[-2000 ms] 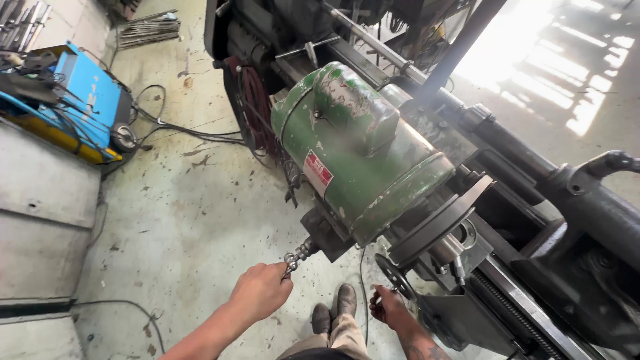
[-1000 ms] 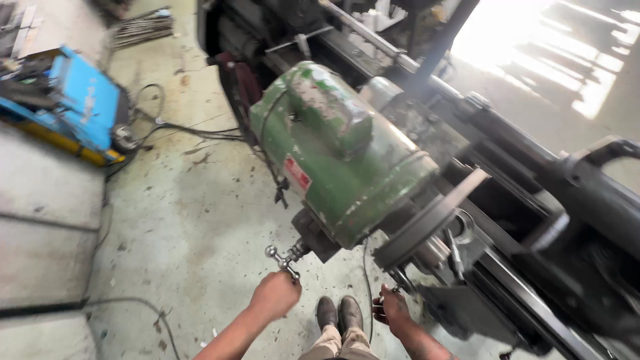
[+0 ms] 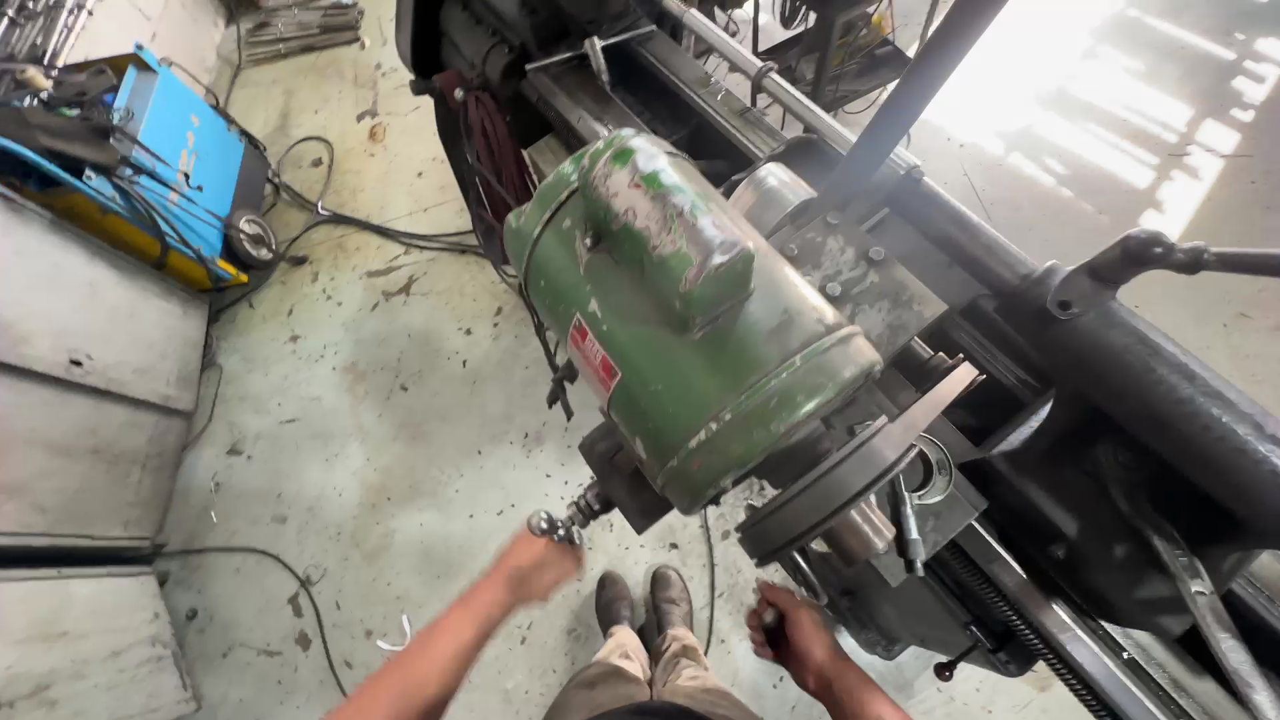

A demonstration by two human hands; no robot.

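Observation:
A green electric motor [image 3: 690,310] with worn paint sits on a lathe's carriage, with a belt and pulley [image 3: 860,470] at its lower right. Below the motor, my left hand [image 3: 540,567] is closed on a ball-ended metal crank handle [image 3: 555,527] on a threaded shaft; the hand is slightly blurred. My right hand [image 3: 790,630] has its fingers curled round a dark handle knob [image 3: 770,620] beside the carriage, under the pulley. An outside micrometer [image 3: 910,530] lies on the metal surface right of the pulley.
The lathe bed [image 3: 1040,620] runs diagonally, with the tailstock [image 3: 1130,320] at right. A blue and yellow wheeled machine [image 3: 180,160] stands at upper left above grey cabinets [image 3: 90,450]. Black cables [image 3: 390,235] cross the floor. My boots [image 3: 670,600] are below the motor.
The ball-ended crank has turned, and my left hand has moved with it. My right hand stays beside the carriage, beneath the pulley.

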